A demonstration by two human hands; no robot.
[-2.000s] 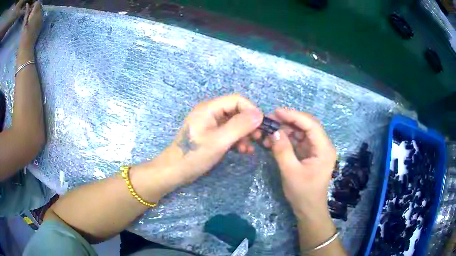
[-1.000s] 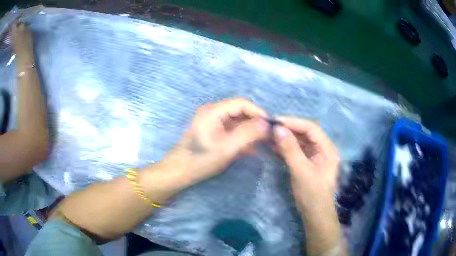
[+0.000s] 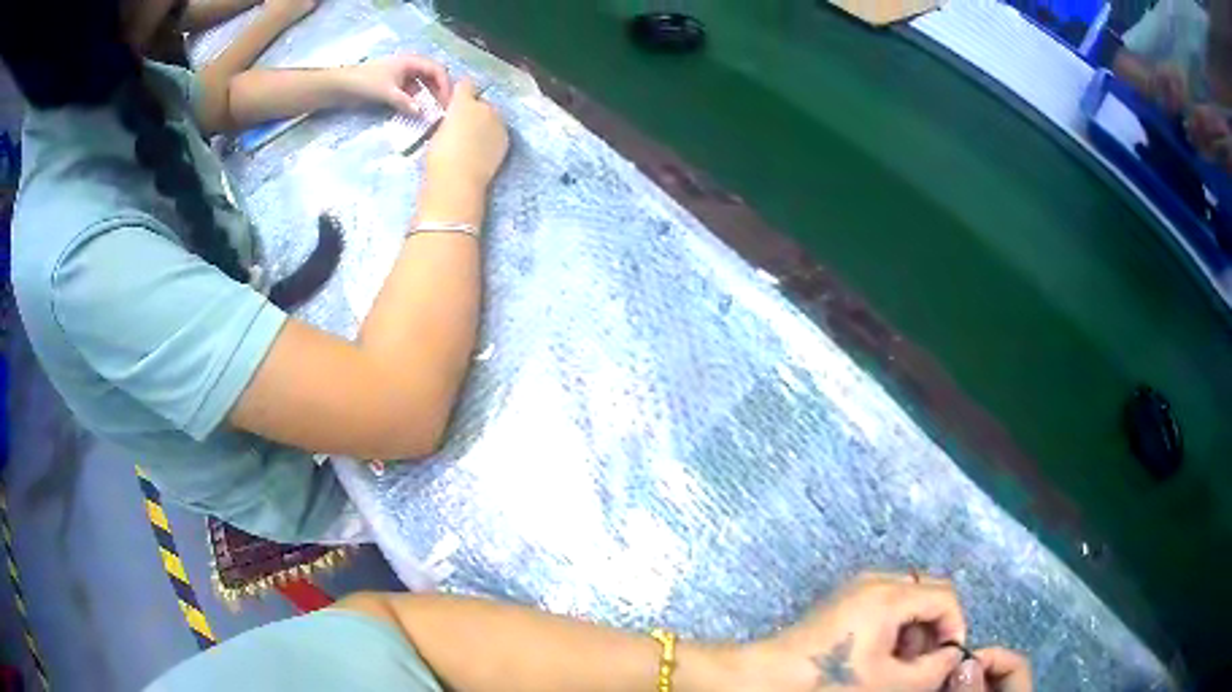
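Note:
My left hand (image 3: 865,635) is at the bottom right, over the bubble wrap (image 3: 649,392), with a gold bracelet at the wrist. Its thumb and finger pinch a small black part (image 3: 963,652), of which only a dark sliver shows. My right hand (image 3: 997,672) is cut off by the bottom edge; only its fingertips show, meeting the left fingertips at the part. How the right fingers hold the part is mostly hidden.
A person in a light green shirt (image 3: 162,311) sits at the left, with a forearm on the bench. The green conveyor belt (image 3: 946,230) runs beyond the bench edge with spaced black housings (image 3: 1152,430). Blue trays (image 3: 1148,149) and another person's hands are at the top right.
The view has swung left, so my hands now sit at the bottom right. The blue parts tray, loose pile and green scrap have left view. The neighbouring person shows more fully.

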